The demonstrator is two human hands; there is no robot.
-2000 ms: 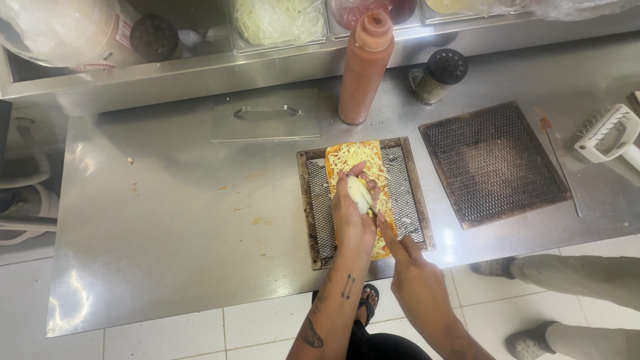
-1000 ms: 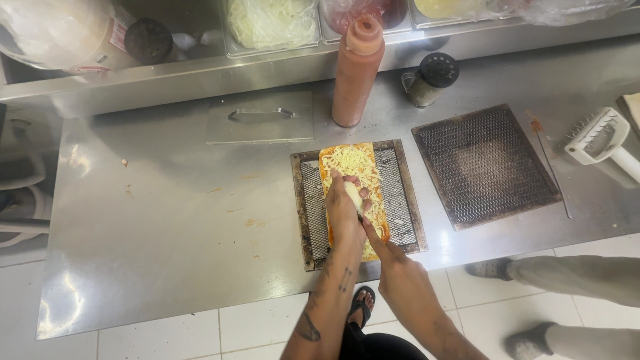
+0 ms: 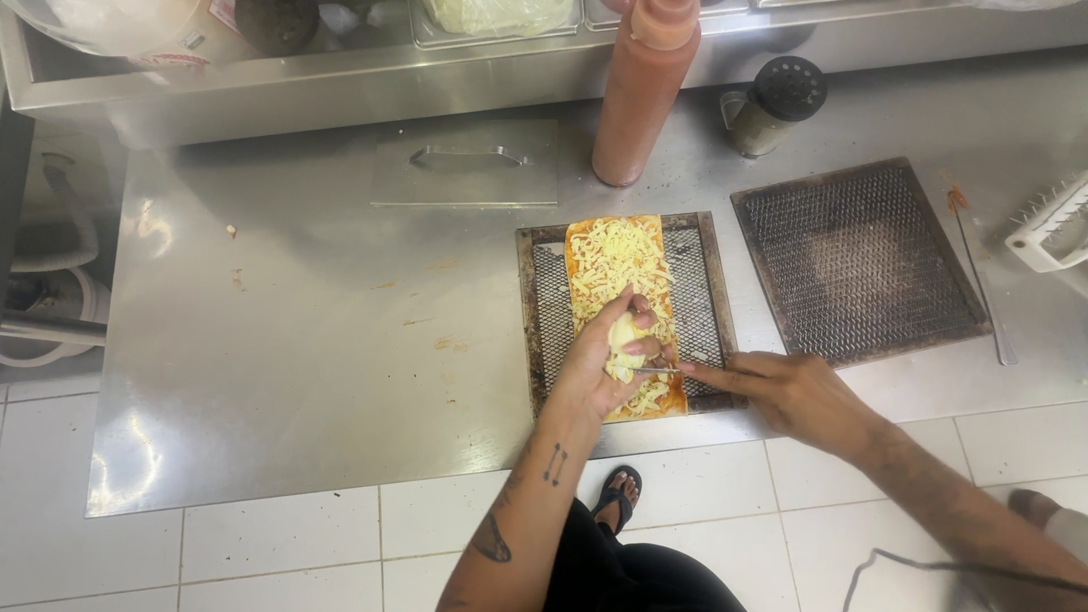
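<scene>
My left hand (image 3: 602, 361) holds a pale yellow, peeled piece of food (image 3: 625, 344), its kind unclear, over the lower part of a rectangular flatbread (image 3: 619, 255). Red sauce and shredded cheese cover the flatbread, which lies on a metal mesh screen (image 3: 552, 280) with a dark frame. From the right, my right hand (image 3: 786, 391) grips a small knife (image 3: 654, 371), its blade against the food's lower end. The fingers hide most of the knife's handle.
Behind the screen stand a sauce squeeze bottle (image 3: 644, 102) and a shaker with a perforated lid (image 3: 778, 102). A second mesh screen (image 3: 863, 255), a thin utensil (image 3: 986, 289) and a spiked roller (image 3: 1058, 225) lie right. A metal lid (image 3: 467, 178) lies back left.
My right hand has moved out to the right of the flatbread, and the knife blade now shows at the food. The view has shifted somewhat.
</scene>
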